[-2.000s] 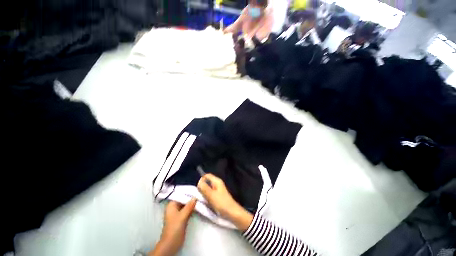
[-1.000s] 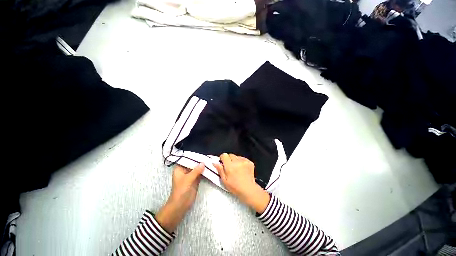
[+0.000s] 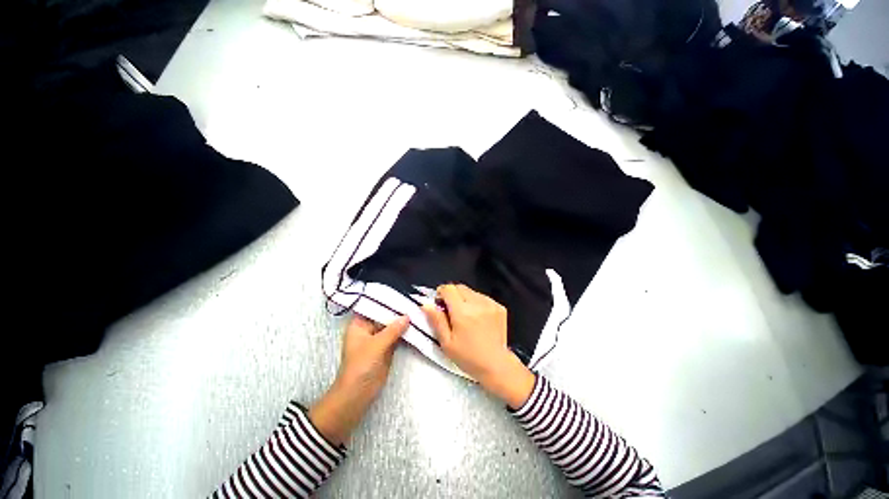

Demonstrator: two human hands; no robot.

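Black trousers [image 3: 556,195] lie folded in front of me, with a white waistband lining [image 3: 375,229] with a thin dark line along the near and left edges. My left hand [image 3: 368,363] pinches the near stretch of the band between thumb and fingers. My right hand [image 3: 473,331] is curled on the band just right of it. A small pale metallic tip [image 3: 423,291] shows beside its fingers, like thread snips; the rest is hidden in the fist. The right end of the white band stands up beside my right wrist.
Dark garments [image 3: 146,214] cover the left of the pale table [image 3: 244,390]. A heap of dark trousers [image 3: 770,146] lies at the far right. White folded garments [image 3: 419,29] are at the far edge. A grey padded surface [image 3: 799,458] is at the lower right.
My view has tilted down since two seconds ago. My right hand, apart from the left and higher on the cloth earlier, is now down on the band. Since one second ago the pale tip has appeared beside its fingers.
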